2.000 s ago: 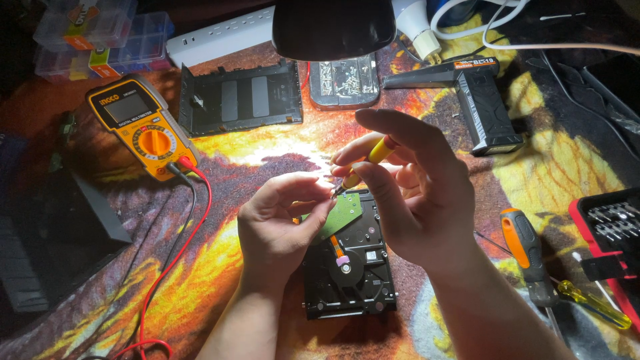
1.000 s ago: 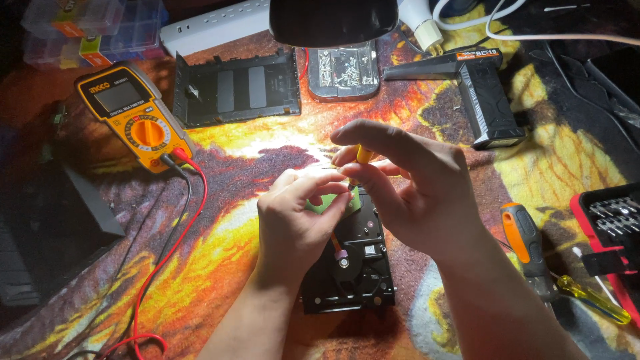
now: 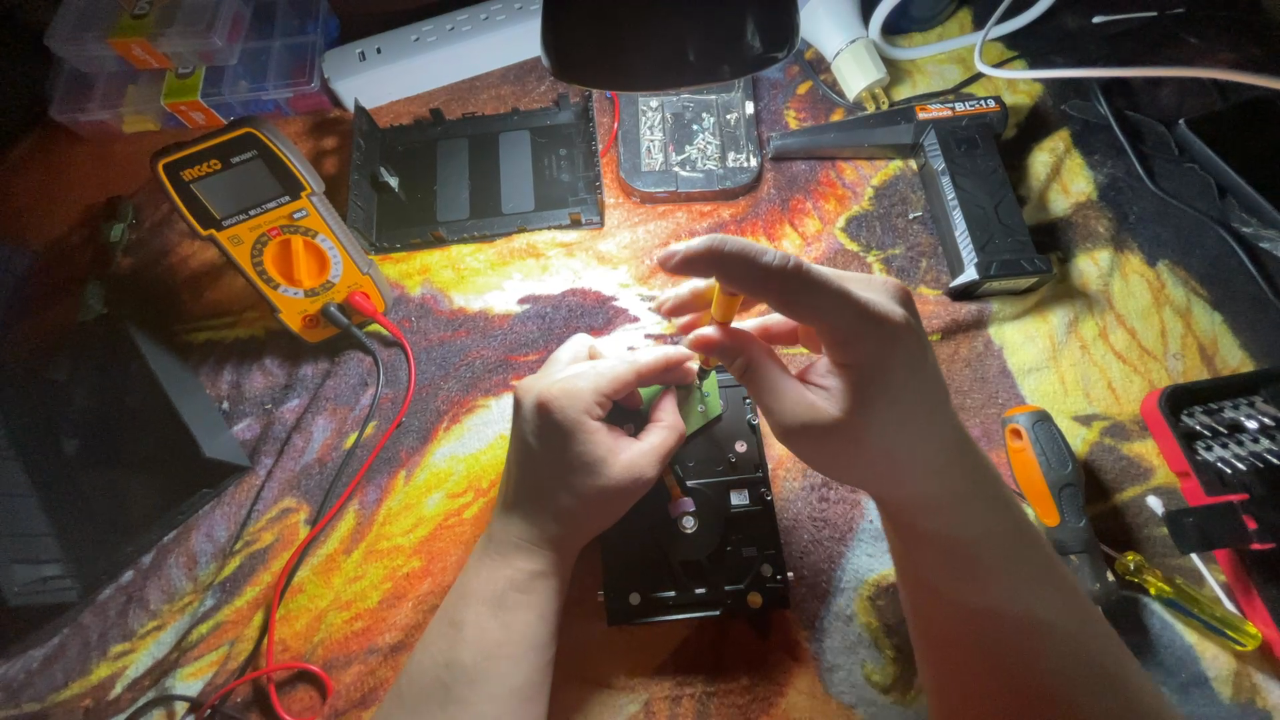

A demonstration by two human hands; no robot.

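A black hard disk drive point(image 3: 720, 530) lies on the patterned cloth, its green circuit board point(image 3: 703, 405) over the upper end. My right hand point(image 3: 820, 350) holds a small yellow screwdriver point(image 3: 724, 303) upright, its dark shaft pointing down at the board. My left hand point(image 3: 600, 440) is at the board's left part, thumb and forefinger near the screwdriver's lower end; whether they grip the shaft, a screw or only steady the board I cannot tell. An orange ribbon strip point(image 3: 673, 485) runs from the board side to the drive's round hub. My left fingers hide part of the board.
An orange multimeter point(image 3: 275, 225) with red and black leads lies left. Behind are a black plastic cover point(image 3: 480, 175), a tray of screws point(image 3: 690, 140), a power strip point(image 3: 430, 50) and a lamp head point(image 3: 670, 40). On the right are a black-orange screwdriver point(image 3: 1045, 480), a yellow screwdriver point(image 3: 1190, 600) and a red-edged bit case point(image 3: 1185, 470).
Both hands remain at the board. The yellow screwdriver, tilted two seconds ago, now stands more upright in my right hand. The left hand covers more of the board than it did then.
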